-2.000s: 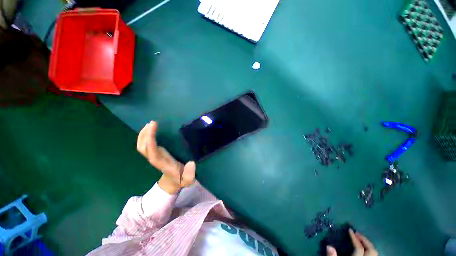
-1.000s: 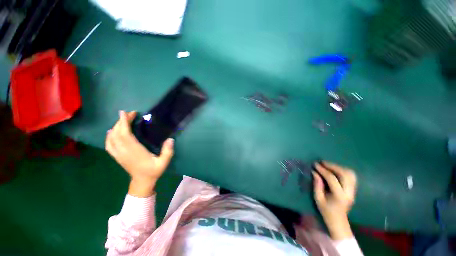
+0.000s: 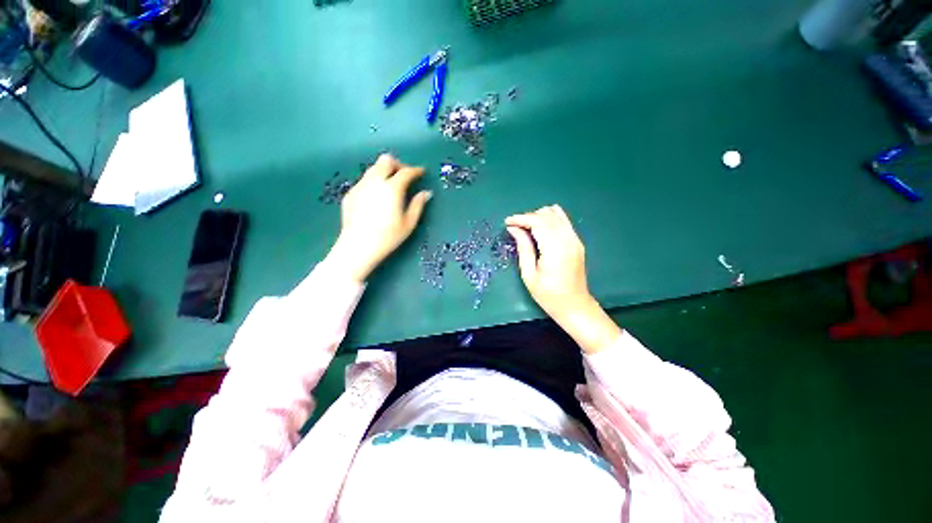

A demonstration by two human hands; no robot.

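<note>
My left hand point(image 3: 380, 209) is over the pile of small black parts point(image 3: 335, 188), fingertips at its right side and partly hiding it. My right hand point(image 3: 552, 250) is at the right edge of the pile of small shiny parts point(image 3: 472, 255), thumb and index finger close together. Whether either hand holds a small part cannot be told. A small pile of joined pieces point(image 3: 457, 174) lies between the hands, and a brighter, chunkier pile point(image 3: 466, 123) lies beyond it. Blue-handled cutters point(image 3: 421, 84) lie open beside that pile.
A black phone point(image 3: 213, 266), white paper pad point(image 3: 164, 148) and red bin point(image 3: 80, 335) are at the left. Green circuit boards point(image 3: 506, 8) stand at the far edge. A white round bit point(image 3: 732, 158), another blue-handled tool point(image 3: 894, 174) and a grey cylinder point(image 3: 826, 22) are at the right.
The view has swung towards the right. My left hand has let go of the phone, now lying on the mat, and moved to the black parts. My right hand stays beside the shiny pile.
</note>
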